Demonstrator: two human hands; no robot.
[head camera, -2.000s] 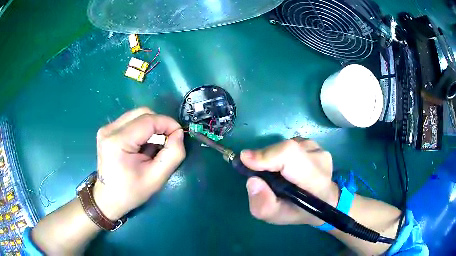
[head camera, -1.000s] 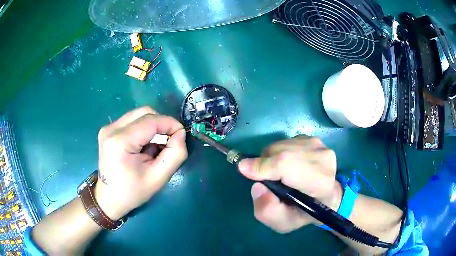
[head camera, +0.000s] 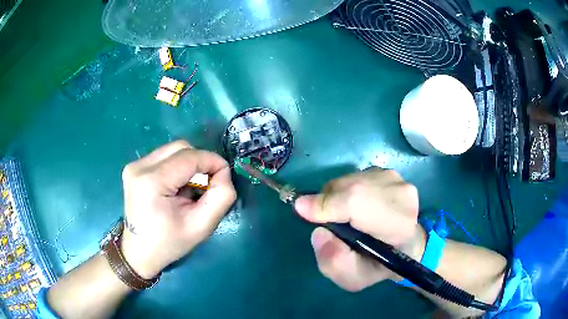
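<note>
The open round black housing lies on the green mat, with a small green circuit board at its lower edge. My left hand is left of it, thumb and forefinger pinched at the board's edge on a fine lead. A small battery with white and yellow-orange parts shows between its fingers. My right hand grips the black soldering iron like a pen. The iron's brownish tip is at the board, close to the left fingertips; exact contact cannot be told.
Loose batteries lie at upper left, below a clear oval plastic rim. A battery tray is at far left. A black fan, a white round tub and a dark ridged box stand at right. The iron's cord trails right.
The view has shifted slightly. The left fingers have closed in nearer the board, and the battery between them shows lower. The iron's tip stays at the board.
</note>
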